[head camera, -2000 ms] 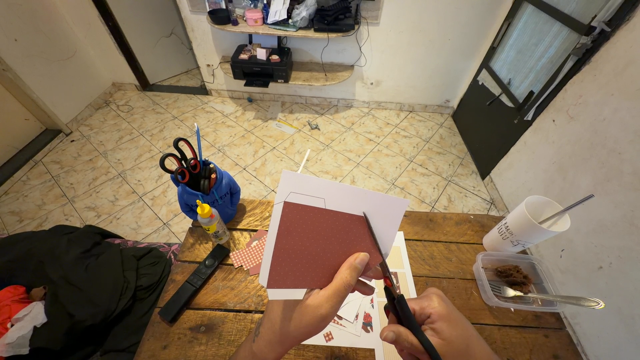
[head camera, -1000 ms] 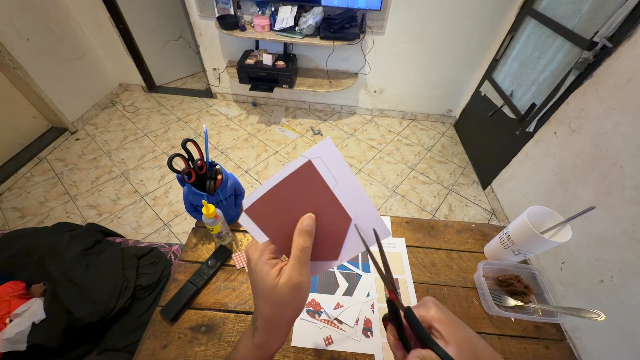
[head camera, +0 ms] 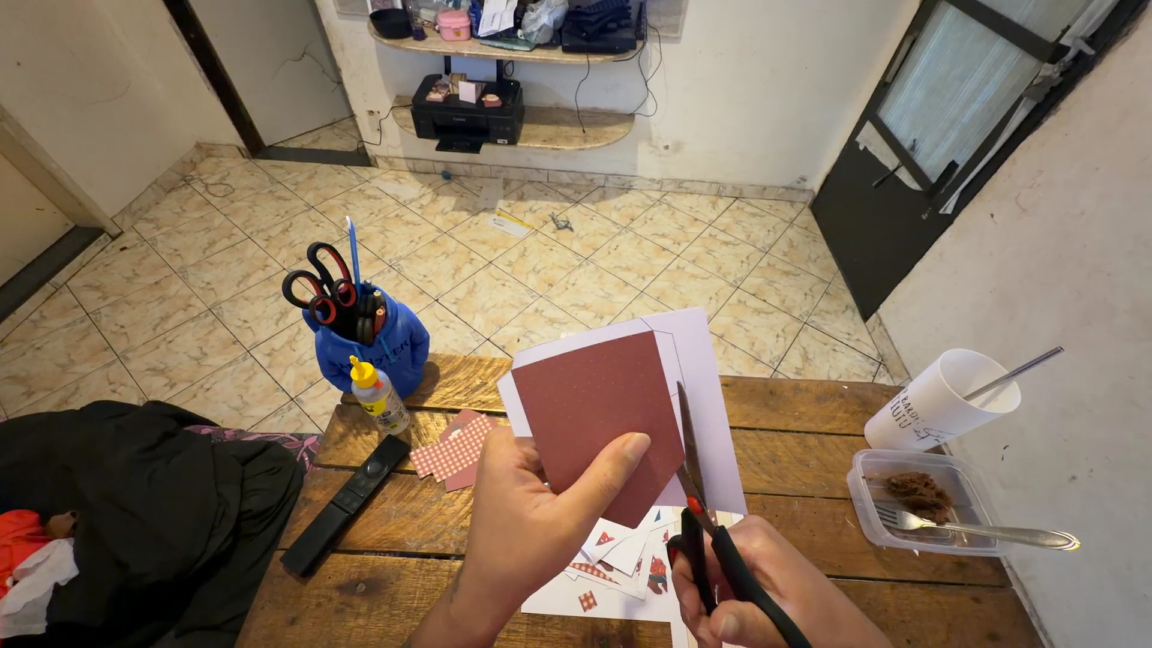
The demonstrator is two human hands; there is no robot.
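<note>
My left hand [head camera: 549, 513] grips a white paper sheet with a dark red printed panel [head camera: 598, 414], thumb on top of the red area. Thin outlines of tabs run along the panel's edge. In my right hand [head camera: 765, 585] are black-handled scissors [head camera: 697, 486] with red inner parts; their blades are parted at the panel's right edge, one over the white margin. Below the hands, printed paper pieces [head camera: 621, 558] lie on the wooden table. Red checkered paper scraps [head camera: 453, 450] rest to the left of my left hand.
A blue hoodie-shaped holder [head camera: 373, 346] with scissors and pencils stands at the table's back left, beside a glue bottle [head camera: 378, 396] and a black remote control [head camera: 346, 504]. At right are a white cup [head camera: 940, 400] with a straw and a plastic container [head camera: 927, 531] holding food and a fork.
The sheet has been turned in my left hand since a second ago, and the scissors have come from beside it to its right part. Their blades are less widely parted now.
</note>
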